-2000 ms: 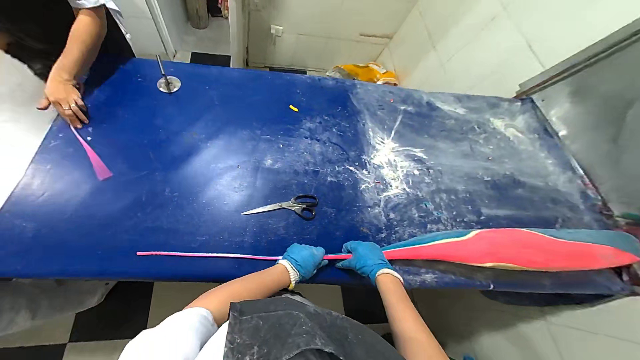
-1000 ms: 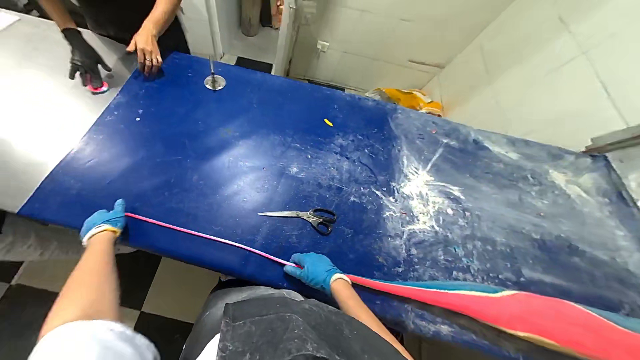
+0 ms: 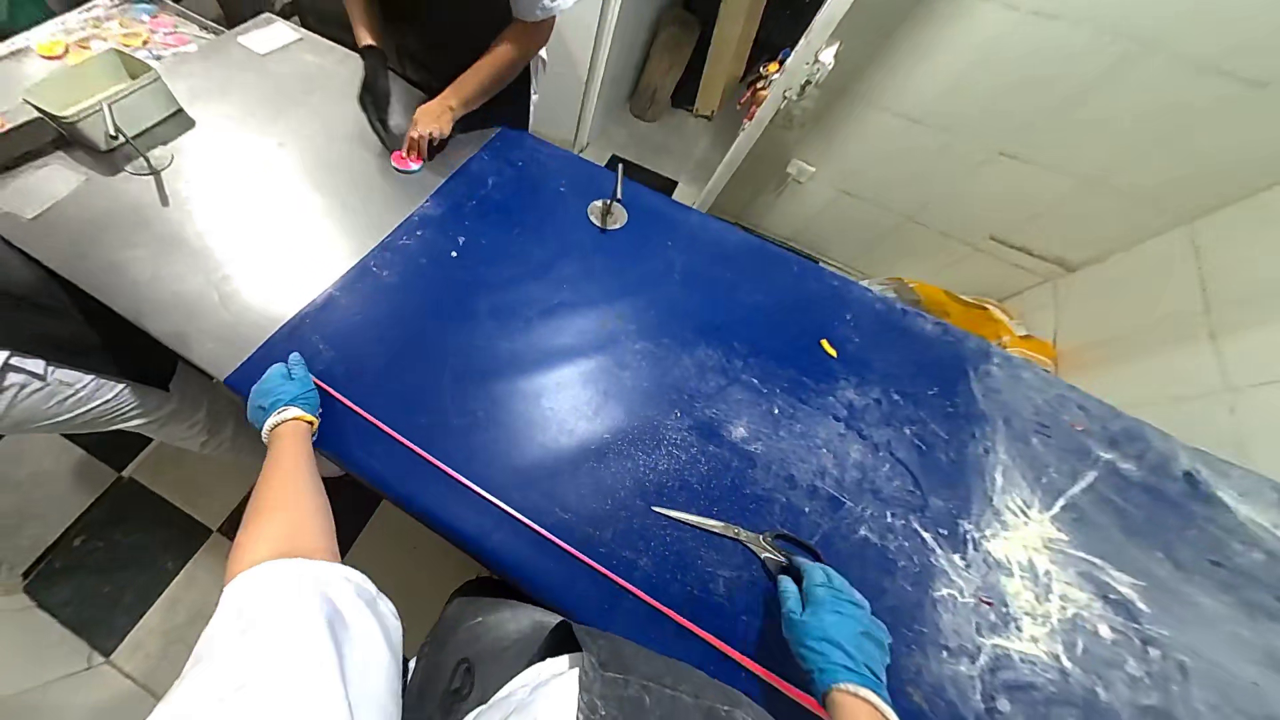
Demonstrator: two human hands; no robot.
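My left hand point(image 3: 284, 392), in a blue glove, grips the far end of a thin pink rope of soft material point(image 3: 560, 545) at the left corner of the blue-covered table. The rope runs along the near edge to the bottom of the view, passing left of my right hand. My right hand point(image 3: 832, 625), also blue-gloved, is at the black handles of the metal scissors point(image 3: 745, 535); its fingertips touch the handle, but whether they close on it is hidden. The scissors lie flat, blades pointing left.
Across the metal table point(image 3: 330, 110), a co-worker's hand point(image 3: 432, 122) presses a small pink disc point(image 3: 406, 162). A metal stand with a round base point(image 3: 607, 214) is on the blue table point(image 3: 480, 330), with a yellow scrap point(image 3: 828, 348) and white powder point(image 3: 1035, 560). Another person stands at left.
My left hand has moved from mid-rope to the rope's left end. My right hand has let go of the rope and moved to the scissors. The view has turned left.
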